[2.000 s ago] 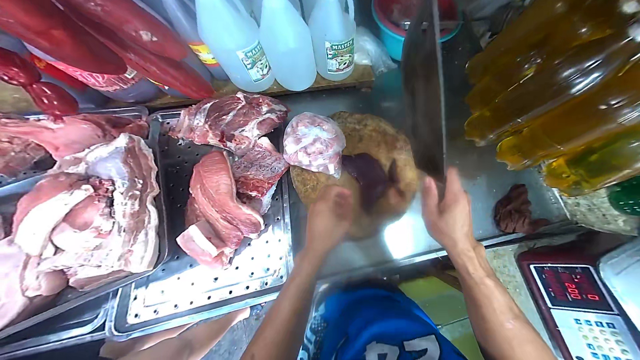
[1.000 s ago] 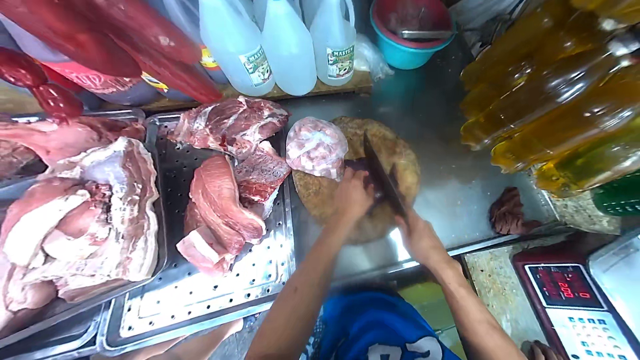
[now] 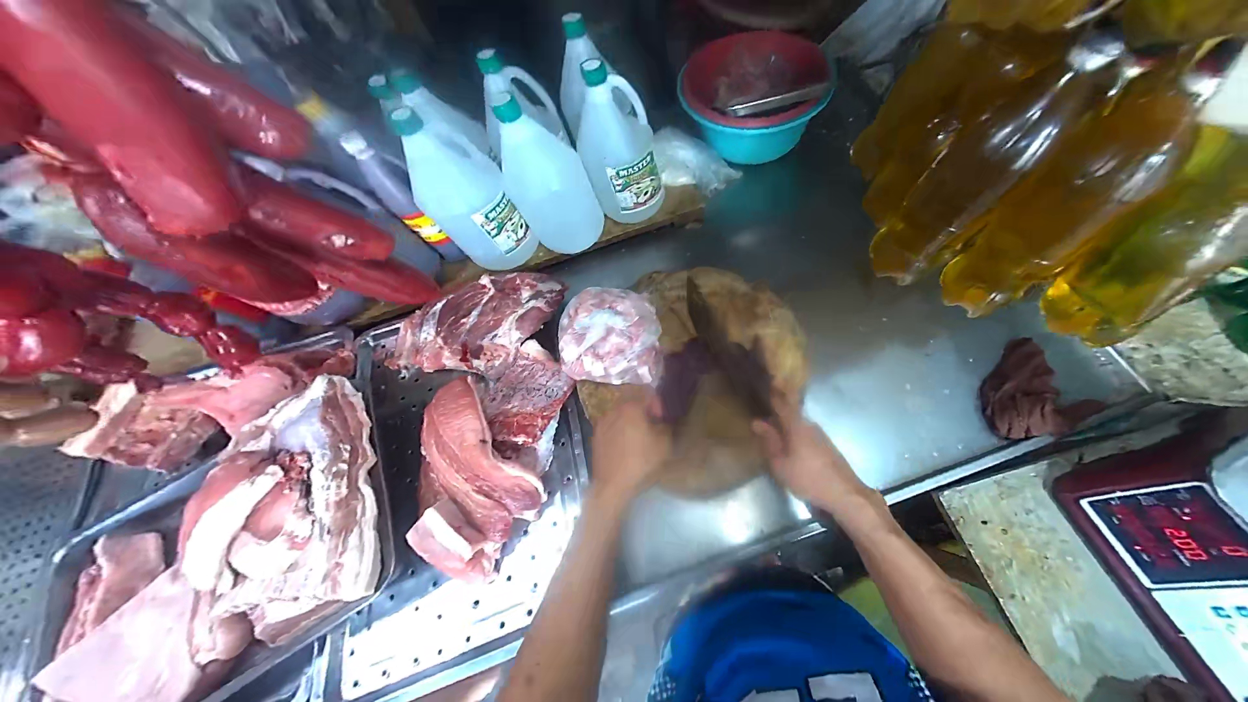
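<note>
On a round wooden chopping block [image 3: 712, 458] lies a dark red piece of meat, perhaps liver [image 3: 685, 375]. My left hand [image 3: 632, 439] rests at its lower left side, fingers touching it. With my right hand [image 3: 804, 453] I grip the handle of a broad-bladed knife [image 3: 726, 346], its blade slanting up and left over the block, just right of the meat. Motion blurs the blade and fingers. A clear plastic bag of pale pink meat pieces [image 3: 610, 336] sits on the block's upper left edge.
Perforated metal trays [image 3: 468, 624] with pork cuts [image 3: 468, 468] stand left. Behind are vinegar jugs [image 3: 551, 185] and a turquoise basin [image 3: 756, 141]. Red sausages [image 3: 156, 117] hang upper left, oil-filled bottles [image 3: 1033, 156] upper right. A brown cloth [image 3: 1024, 390] and digital scale [image 3: 1150, 546] are right.
The knife was raised above the block's right side two seconds ago, then came down onto the block. My left hand has since drawn back to the left side of the dark meat.
</note>
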